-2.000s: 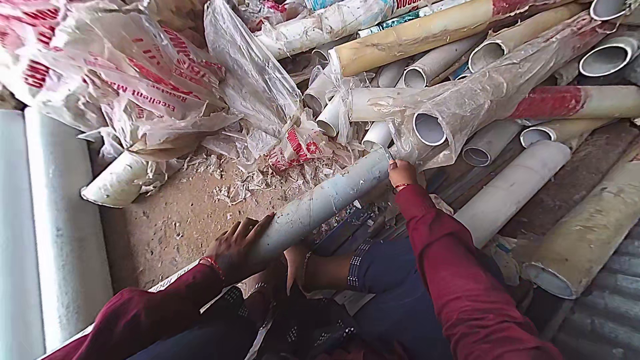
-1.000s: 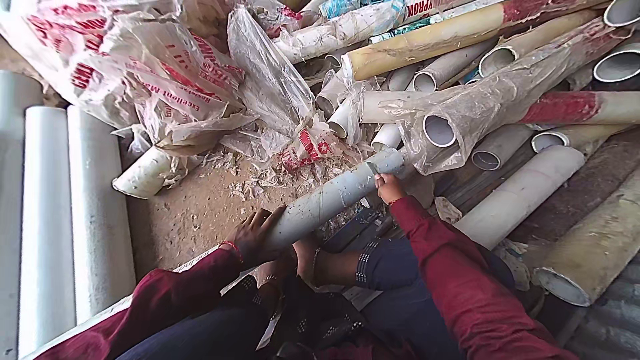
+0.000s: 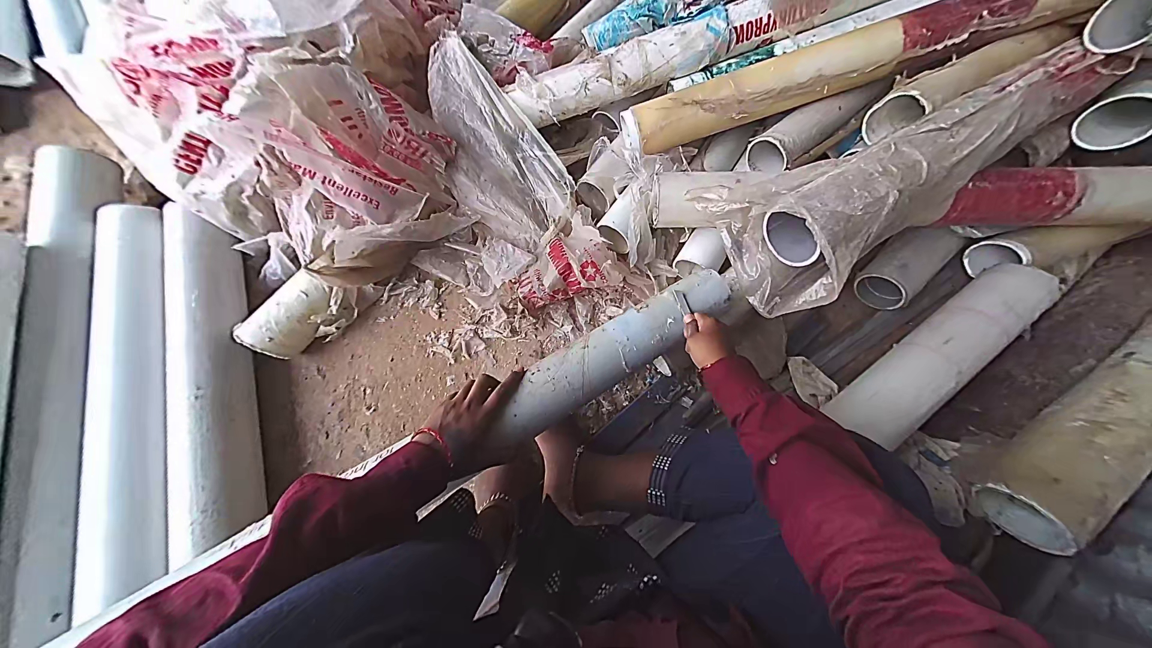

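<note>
A pale grey-blue plastic pipe (image 3: 594,364) lies slantwise across my lap, its far end pointing up and right. My left hand (image 3: 472,418) grips the pipe's nearer part, fingers spread over its top. In my right hand (image 3: 706,340) is a small thin blade (image 3: 681,301), held against the pipe's surface close to the far end. Most of the blade's grip is hidden by my fingers. Bits of torn film and shavings (image 3: 463,337) are scattered on the ground beyond the pipe.
Crumpled printed plastic film (image 3: 351,171) is heaped at the upper left, over a short pipe (image 3: 283,315). Smooth pale pipes (image 3: 211,378) stand side by side at the left. Many pipes, one in clear film (image 3: 855,198), are piled at the right. A yellowed pipe (image 3: 1071,450) lies lower right.
The view has shifted somewhat, with more of the left pipes showing. Both hands remain on the pipe, the right one with the blade near its far end.
</note>
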